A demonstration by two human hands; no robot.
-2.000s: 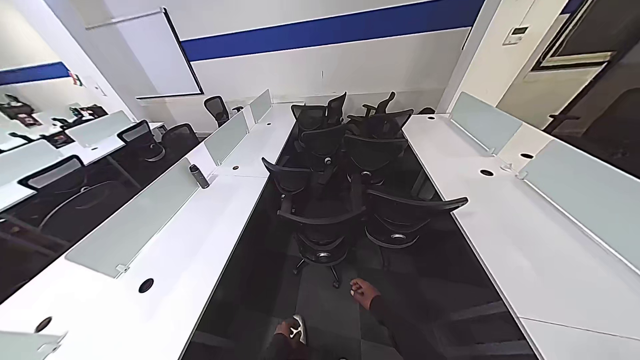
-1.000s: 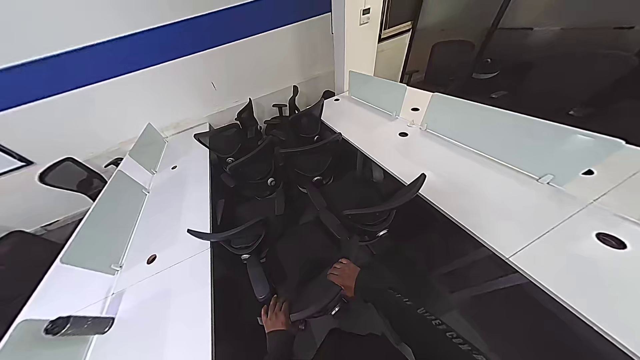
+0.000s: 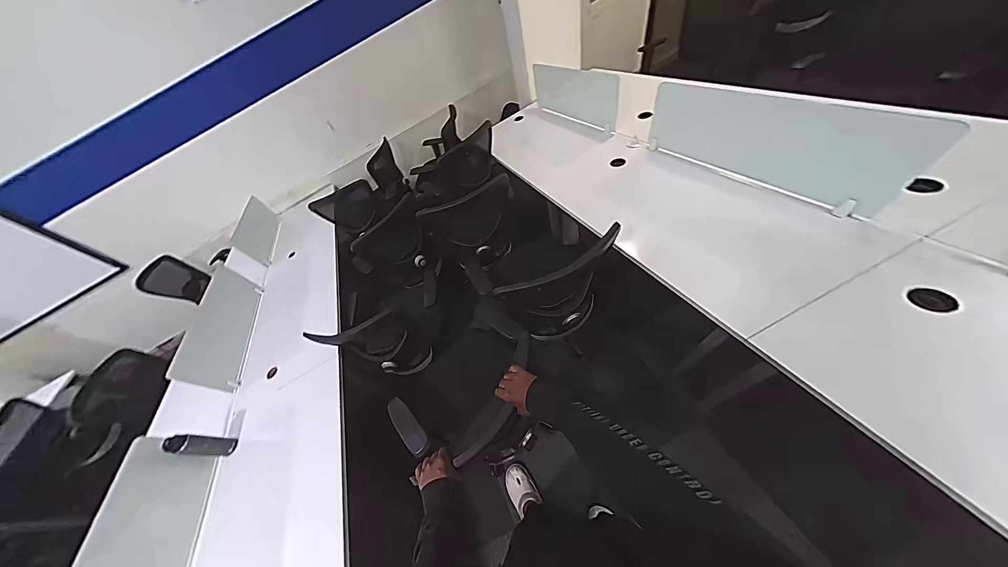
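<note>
My right hand (image 3: 516, 388) is closed over the curved top edge of a black mesh office chair's backrest (image 3: 487, 425) at lower centre. My left hand (image 3: 435, 468) grips the other end of that same backrest edge, lower and to the left. A padded armrest (image 3: 408, 426) of the chair shows just above my left hand. The chair's seat is dark and hard to make out. My shoe (image 3: 520, 487) is on the floor below the backrest.
Several black office chairs (image 3: 551, 283) crowd the aisle ahead. White desks (image 3: 709, 260) with frosted dividers (image 3: 795, 150) line the right; another desk row (image 3: 295, 315) runs along the left. A dark bottle (image 3: 200, 445) lies near the left divider.
Two seconds ago both hands were apart from the chairs; they have since come onto the backrest. The chair between my hands has turned, its backrest now slanting. The view has swung right.
</note>
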